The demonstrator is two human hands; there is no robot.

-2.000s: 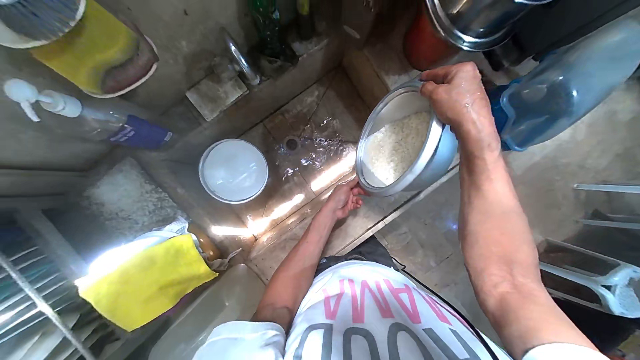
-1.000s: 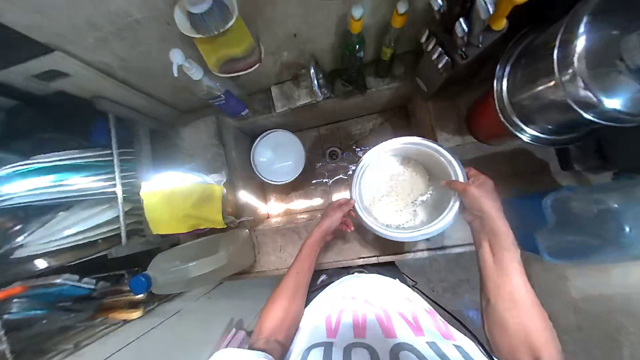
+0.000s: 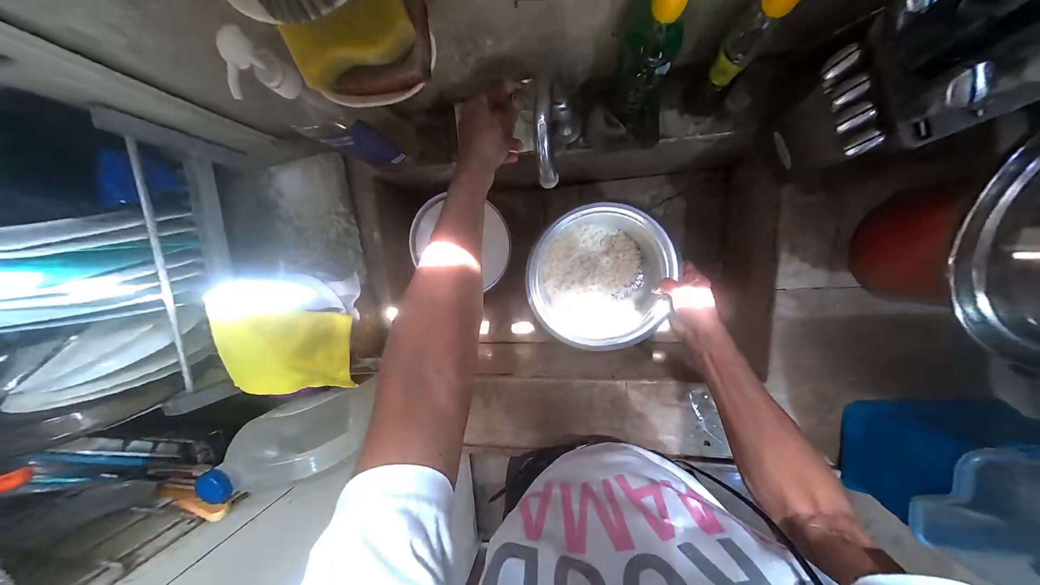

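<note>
A round metal pot (image 3: 603, 276) with white rice grains (image 3: 593, 260) in it is over the sink basin (image 3: 747, 244). My right hand (image 3: 689, 296) grips its right rim, thumb inside. My left hand (image 3: 490, 130) reaches to the back edge of the sink, beside the curved metal faucet (image 3: 544, 142); its fingers are partly in shadow, so whether they hold the tap handle cannot be told. Below the left forearm a round white container (image 3: 496, 244) sits in the basin, partly hidden by the arm.
Green bottles with yellow caps (image 3: 650, 57) stand behind the sink. A pump bottle (image 3: 357, 142) is at the back left. A yellow cloth (image 3: 284, 349), a large plastic bottle (image 3: 292, 435) and a plate rack (image 3: 154, 244) lie left. A steel pot (image 3: 999, 252) and blue container (image 3: 918, 447) are at right.
My left hand has left the pot's side and moved to the back of the sink by the faucet. The pot has moved over the basin, with my right hand still on its rim.
</note>
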